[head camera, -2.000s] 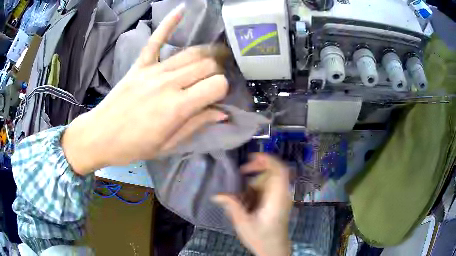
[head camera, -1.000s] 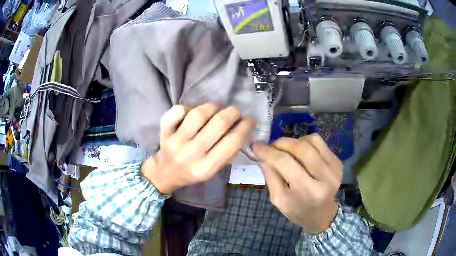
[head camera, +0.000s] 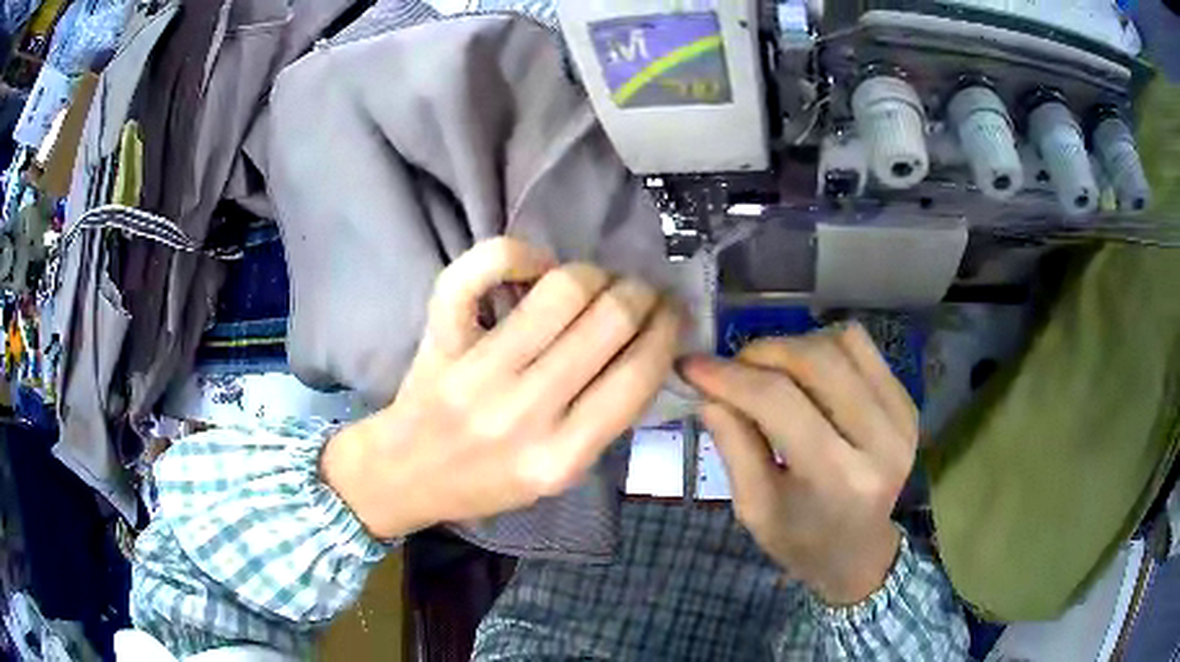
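Observation:
A grey-brown garment piece (head camera: 375, 194) lies at the left of the overlock machine (head camera: 686, 117) and runs under both hands to the table's front edge. Its right edge is at the needle area. My left hand (head camera: 518, 375) is on the cloth with curled fingers, gripping it near its right edge. My right hand (head camera: 815, 440) pinches the cloth edge between thumb and fingers, close beside my left fingertips. The pinched edge is partly hidden by the fingers.
Grey-brown panels (head camera: 155, 194) with a striped cord (head camera: 142, 228) are heaped at the left, over dark blue plaid cloth (head camera: 249, 304). Olive-green panels (head camera: 1061, 453) hang at the right. Tension dials (head camera: 893, 133) line the machine. A blue patch (head camera: 764, 323) shows behind my right hand.
Since two seconds ago, both hands have come together at the cloth edge, and the cloth has spread out at the left. In the last second the hands have barely moved, while the view has shifted slightly.

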